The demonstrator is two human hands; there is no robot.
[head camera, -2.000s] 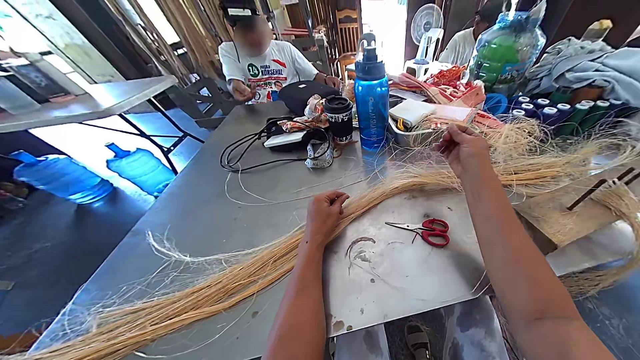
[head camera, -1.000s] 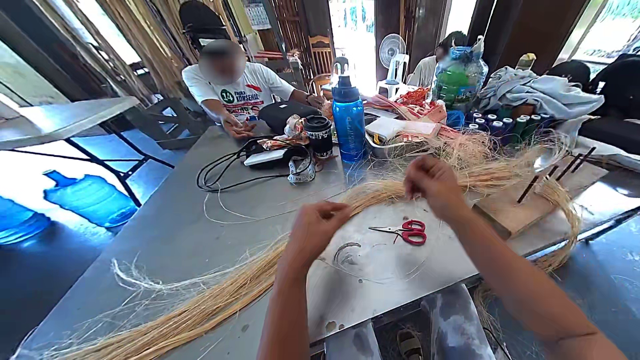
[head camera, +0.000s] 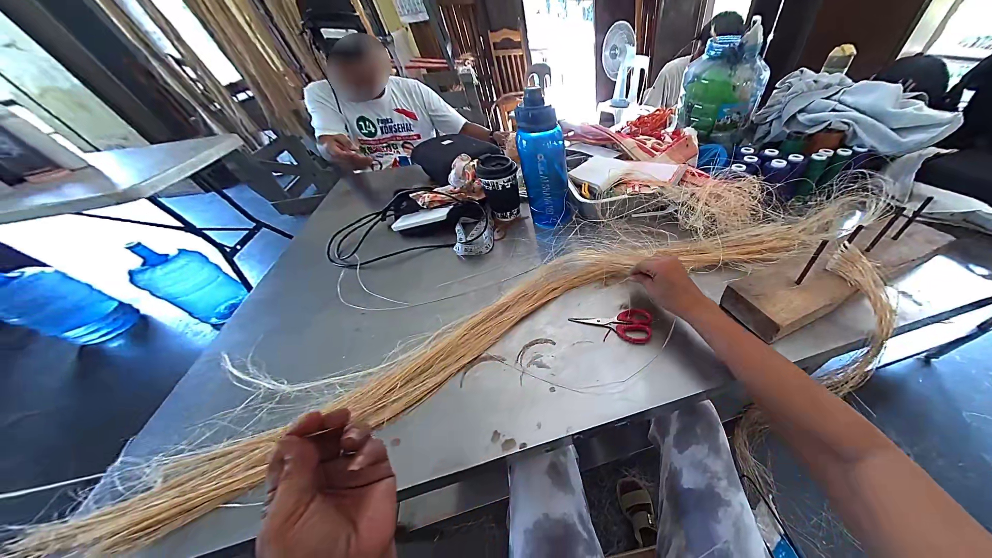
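Observation:
A long bundle of pale plant fibres [head camera: 465, 333] lies diagonally across the grey metal table [head camera: 310, 310]. My left hand [head camera: 333, 480] is palm up over the bundle's lower left part, fingers curled with thumb and fingertips close together; a thin strand may be between them, but I cannot tell. At the bundle's near edge, right of centre, my right hand [head camera: 668, 285] has its fingers bent against the fibres; its grip is hidden. Red-handled scissors [head camera: 620, 324] lie just below the right hand, blades pointing left. A wooden block with upright metal spikes [head camera: 814, 291] sits at the right, with fibres looped behind it.
Beyond the bundle stand a blue water bottle [head camera: 542, 167], a patterned cup [head camera: 500, 186], black cables [head camera: 360, 232] and a metal tray [head camera: 612, 205]. Thread cones [head camera: 783, 170] and grey cloth [head camera: 852, 112] are at the back right. A person [head camera: 380, 108] sits across the table.
My left hand has moved from the middle of the bundle down to the lower left and turned palm up. My right hand, raised before, is now lower, against the fibres.

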